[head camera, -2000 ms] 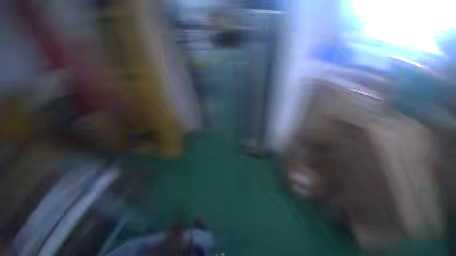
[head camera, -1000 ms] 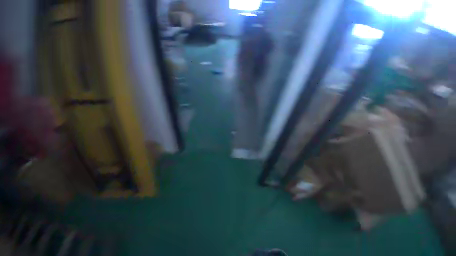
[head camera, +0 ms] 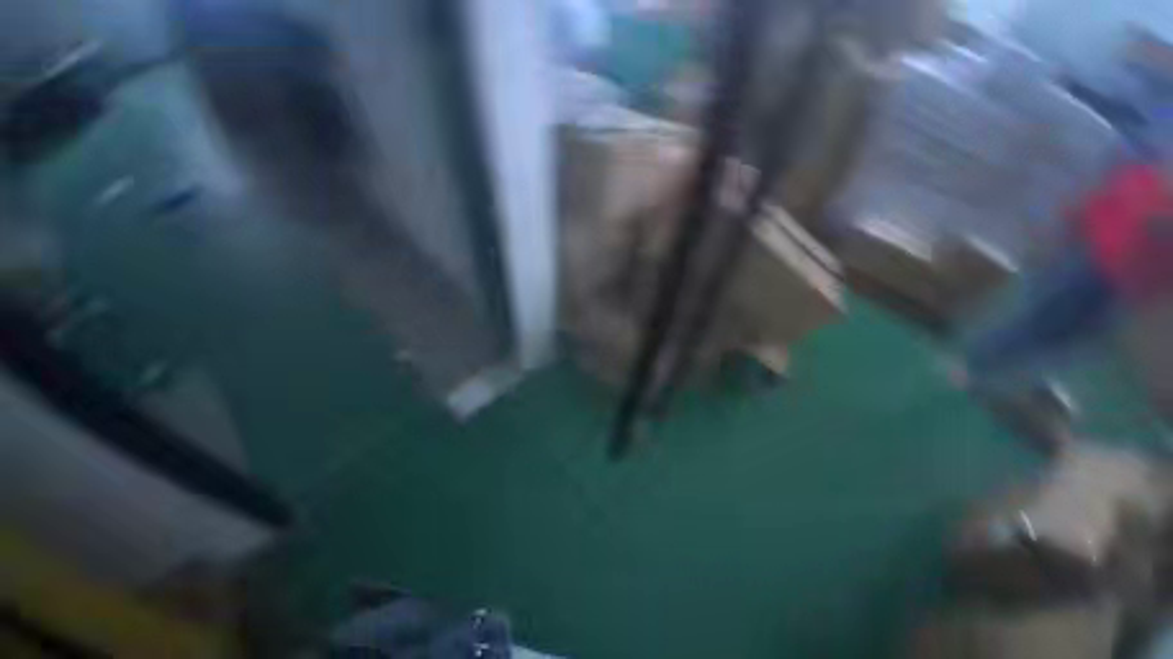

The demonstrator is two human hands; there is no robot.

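No hand shows in the head view, and the picture is blurred. The green floor lies nearest in front of me. At the bottom edge a small grey-blue shape, perhaps my clothing or shoe, is cut off. Ahead stands a pale door frame or wall edge. Right of it are dark slanted posts, with brown cartons around and behind them.
More brown cartons lie at the lower right. Pale wrapped stacks stand at the upper right. A person in red is at the right edge. Something yellow is at the lower left.
The view has turned right. The doorway and the yellow object have shifted left, and the cartons have moved towards the middle. The person in red and the wrapped stacks have come into view.
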